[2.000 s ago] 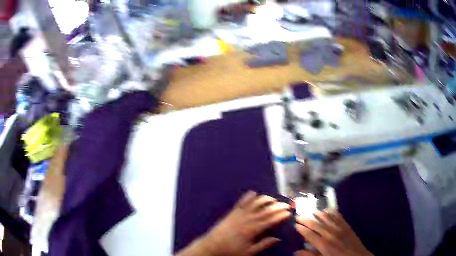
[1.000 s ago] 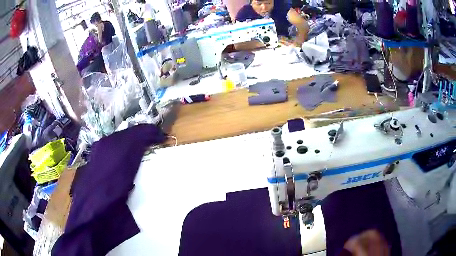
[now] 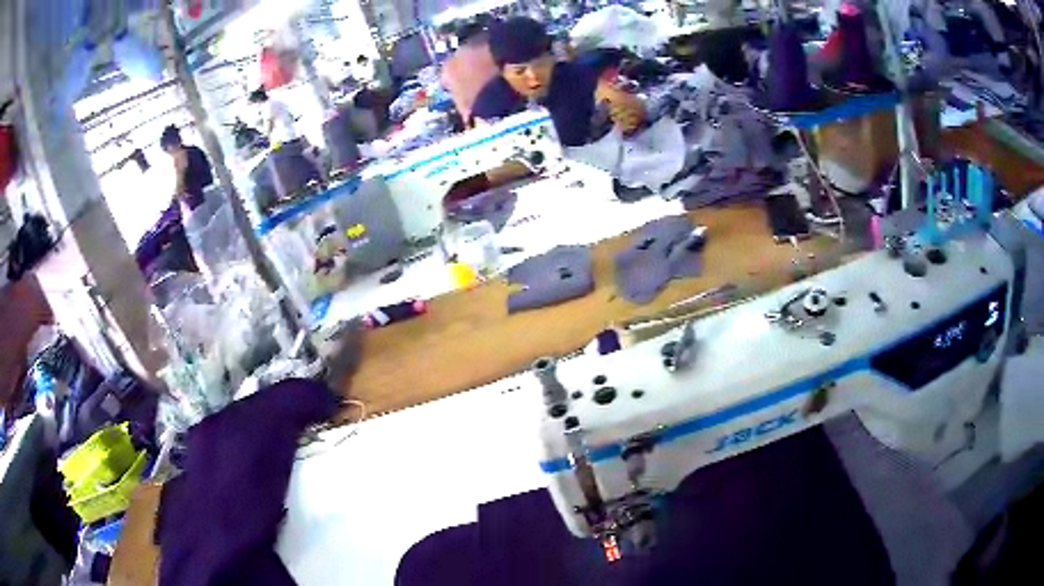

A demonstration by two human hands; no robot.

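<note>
The white sewing machine head with a blue stripe and "JACK" lettering spans the right half. Its needle and presser foot area at the left end shows a small red light. A dark purple cut panel lies left of and below the needle, cut off by the lower edge. More dark purple fabric lies under the machine arm, with a pale grey edge to its right. Neither of my hands is in the picture.
A long purple drape hangs over the table's left edge. Grey-purple cut pieces lie on the wooden surface behind. A person sits at another machine beyond. Clear plastic bags and yellow-green baskets are at the left.
The view has tilted and turned to the right, so the machine appears lower and further left. The hand seen over the purple fabric at the lower right has left the picture.
</note>
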